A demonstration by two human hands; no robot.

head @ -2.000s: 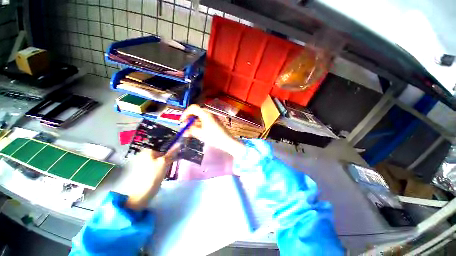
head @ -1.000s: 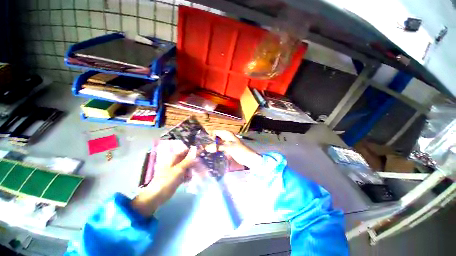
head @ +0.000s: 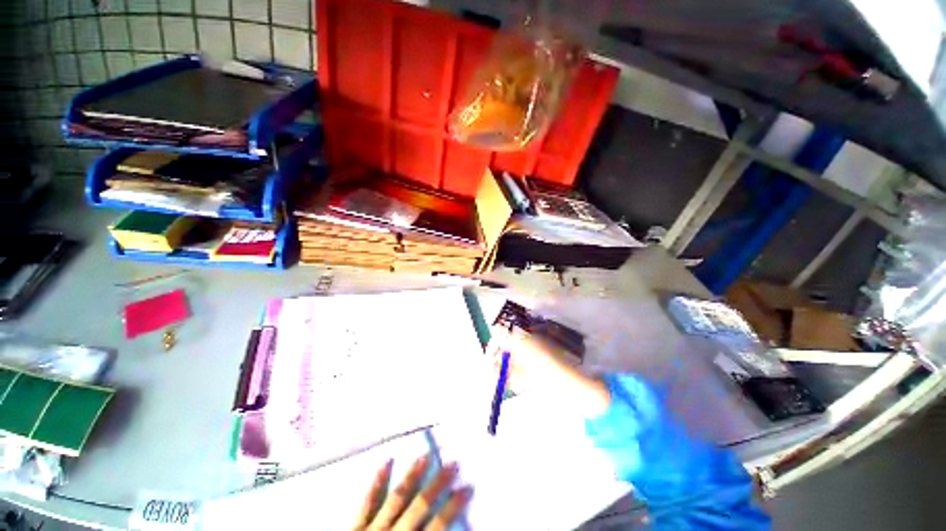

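Observation:
White and pink record sheets (head: 373,353) lie spread on the bench, with a pale cover sheet (head: 322,482) over their lower part. My left hand (head: 415,500) lies on the cover sheet at the bottom edge, fingers spread, palm cut off by the frame. My right hand (head: 534,368) is blurred and glaring above the right of the papers. It holds a dark blue pen (head: 499,394) pointing down. A dark board (head: 555,334) with pale marks shows just behind my right hand; whether my fingers touch it I cannot tell.
Blue letter trays (head: 272,197) stand back left, beside brown kraft envelopes (head: 348,247) before the red panel (head: 399,93). A document box (head: 565,249) stands right of them. A pink-red card (head: 157,311) and green panels (head: 52,408) lie left. A clear bag (head: 508,104) hangs above.
The dark board has moved right, away from between my hands. The sheets are spread wider. My left hand has moved down onto the cover sheet. The view has shifted right.

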